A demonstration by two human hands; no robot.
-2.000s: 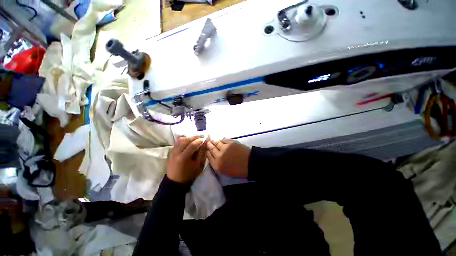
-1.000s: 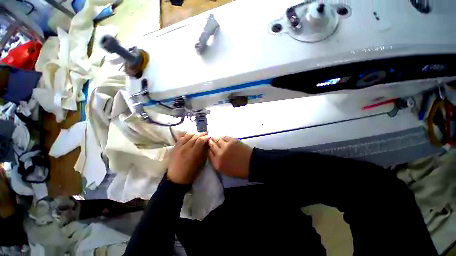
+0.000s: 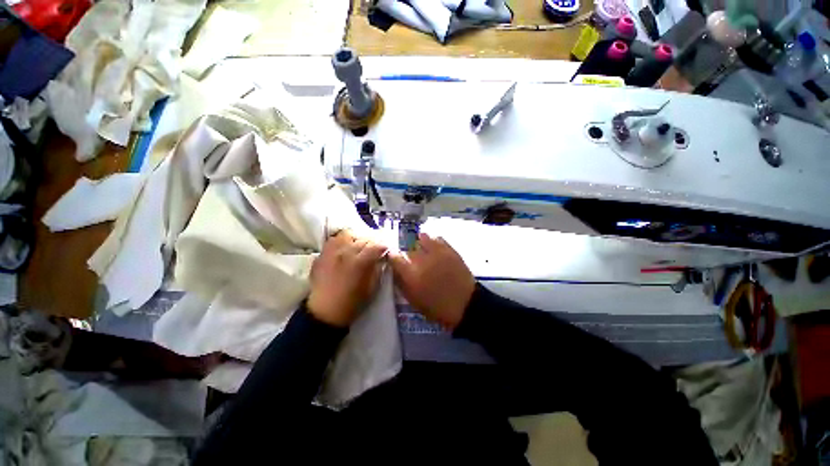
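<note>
Cream cloth pieces [image 3: 246, 237] lie bunched left of the needle on the sewing machine [image 3: 546, 164]. A paler flap [image 3: 369, 359] hangs below the hands over the table's front edge. My left hand [image 3: 346, 276] pinches the cloth edge just in front of the presser foot [image 3: 409, 233]. My right hand [image 3: 435, 280] is close beside it, its fingertips at the same edge by the foot. The pinched edge and the needle point are mostly hidden by the fingers.
Looped-handle scissors [image 3: 749, 314] hang at the machine's right end, near a thin red item [image 3: 662, 269]. Pink-topped thread cones [image 3: 619, 50] and dark-and-grey cut pieces [image 3: 443, 13] are behind. Pale cloth [image 3: 114, 68] lies back left. Beige cloth [image 3: 733, 400] is low right.
The view has shifted, so the machine sits further right and lower and the things behind it show. My right hand's fingers have moved up beside the presser foot. Both hands stay at the cloth.
</note>
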